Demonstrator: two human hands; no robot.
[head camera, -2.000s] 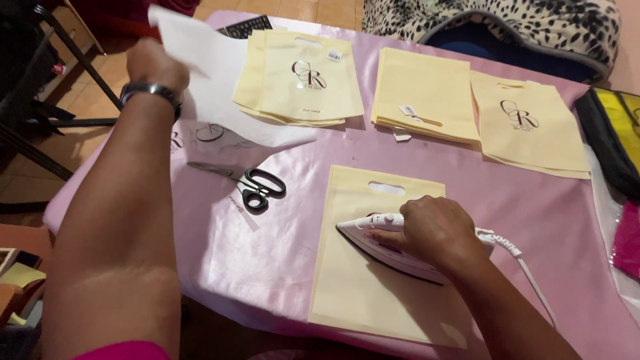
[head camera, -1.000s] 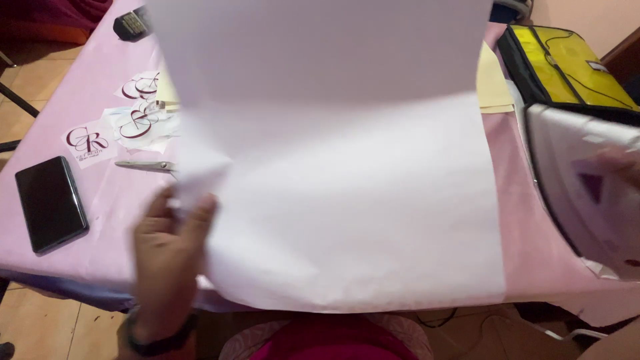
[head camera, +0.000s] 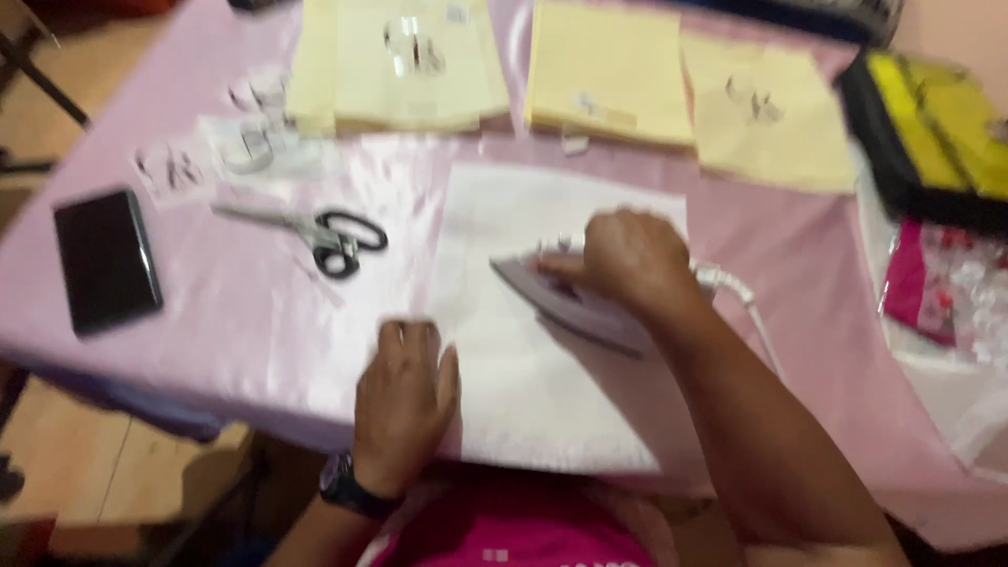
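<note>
A white sheet of paper (head camera: 543, 409) lies on the pink tablecloth in front of me. My right hand (head camera: 638, 264) grips the handle of a white clothes iron (head camera: 559, 303), which is over the middle of the sheet; blur hides whether its sole touches the paper. My left hand (head camera: 405, 398), with a dark wristwatch, rests palm down at the sheet's left edge and holds nothing. Scissors (head camera: 335, 236) with black handles lie left of the sheet. The cream bag seen earlier under the iron is hidden, if it is still there.
Stacks of cream bags, at left (head camera: 425, 79), centre (head camera: 610, 75) and right (head camera: 768, 114), lie along the back. Printed transfer pieces (head camera: 173, 169) and a black phone (head camera: 108, 261) are on the left. At the right are a yellow and black case (head camera: 929, 126) and a plastic-wrapped pink item (head camera: 917, 291).
The white sheet, held up in my left hand before, now lies flat on the table. My left hand has let it go. The iron has come back from the far right to over the sheet.
</note>
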